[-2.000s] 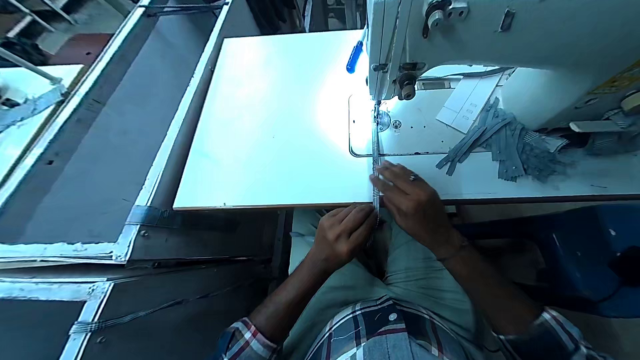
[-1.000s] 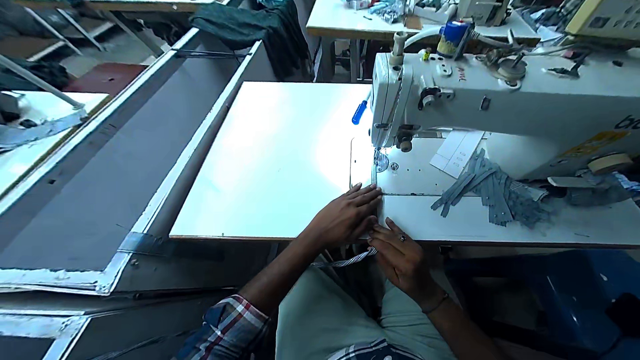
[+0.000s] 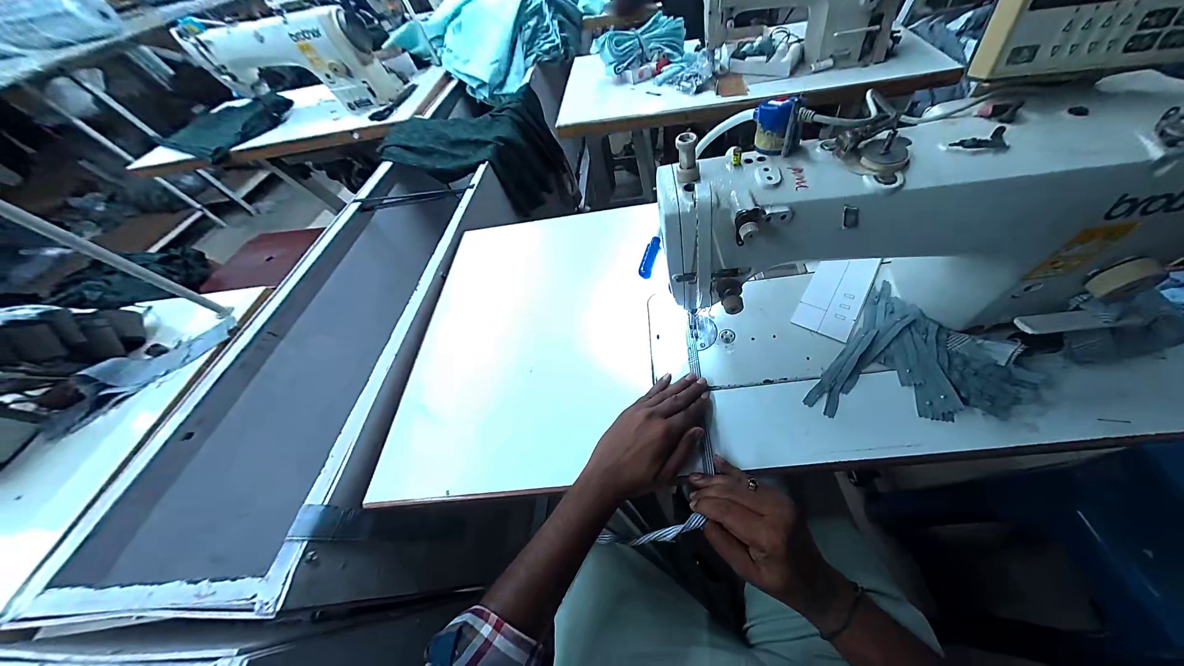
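Observation:
A narrow striped fabric strip (image 3: pixel 709 453) runs from under the presser foot of a white Brother sewing machine (image 3: pixel 888 203) toward the table's front edge, and its twisted tail hangs above the lap. My left hand (image 3: pixel 652 439) lies palm down on the table beside the needle area, fingers over the strip. At the front edge, my right hand (image 3: pixel 754 532) pinches the strip between thumb and fingers; a ring and a thin wrist cord show. A pile of grey-blue fabric strips (image 3: pixel 925 356) lies right of the needle, near white card pieces (image 3: pixel 837 296).
A small blue tool (image 3: pixel 649 257) lies left of the machine head on the white sewing table (image 3: pixel 518 370). A grey trough with a white frame (image 3: pixel 370 370) borders the table's left side. Dark cloth (image 3: pixel 490 148) drapes over its far end. Other sewing machines stand behind.
The view has tilted up and shows more of the room. My left hand has moved from the front edge onto the table, over the strip. My right hand is now lower, below the table's edge.

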